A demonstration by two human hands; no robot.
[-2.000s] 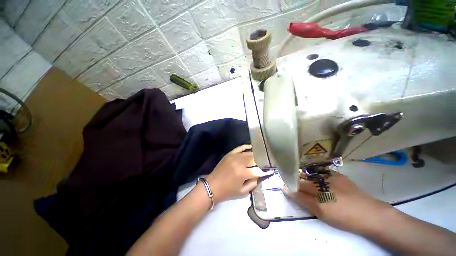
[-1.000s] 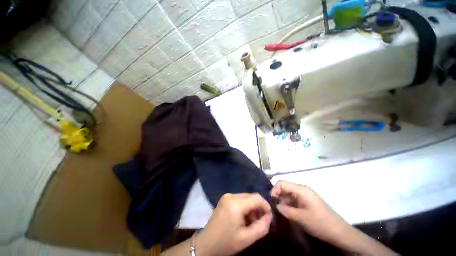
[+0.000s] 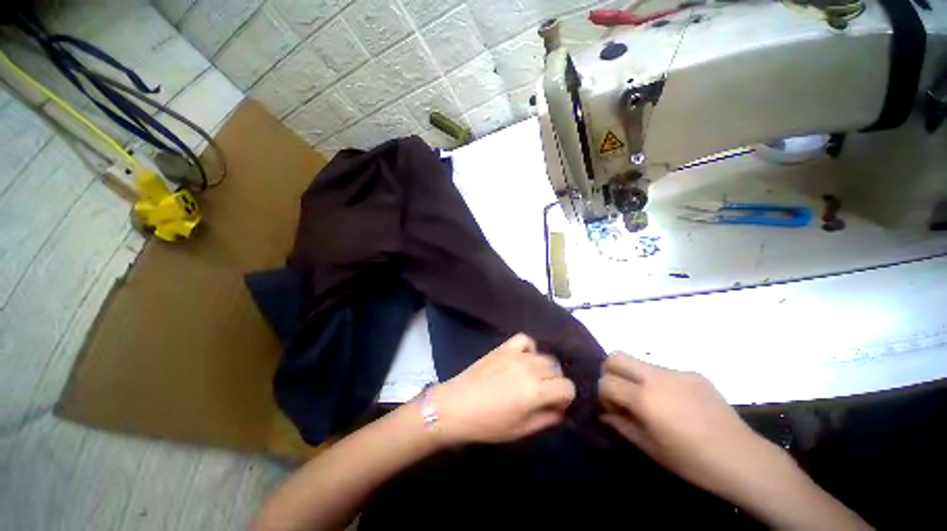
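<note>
A dark garment [image 3: 447, 249], maroon-brown on one side and navy on the other, lies left of the sewing machine [image 3: 716, 99] and runs down over the table's front edge. My left hand [image 3: 509, 392] pinches the cloth near that edge. My right hand [image 3: 665, 410] pinches it just to the right, a small gap apart. The fingertips are partly hidden in the dark cloth. The needle area [image 3: 618, 213] is lit, away from both hands.
Blue-handled thread snips [image 3: 768, 215] lie on the machine bed. A red-handled tool [image 3: 628, 17] rests on the machine top. A brown cardboard sheet [image 3: 177, 342] and yellow plug [image 3: 168, 213] are at left. A brick-patterned wall [image 3: 353, 62] stands behind.
Both hands have come from the needle area to the table's front edge and now hold the cloth. More maroon side shows along the garment. The view has shifted.
</note>
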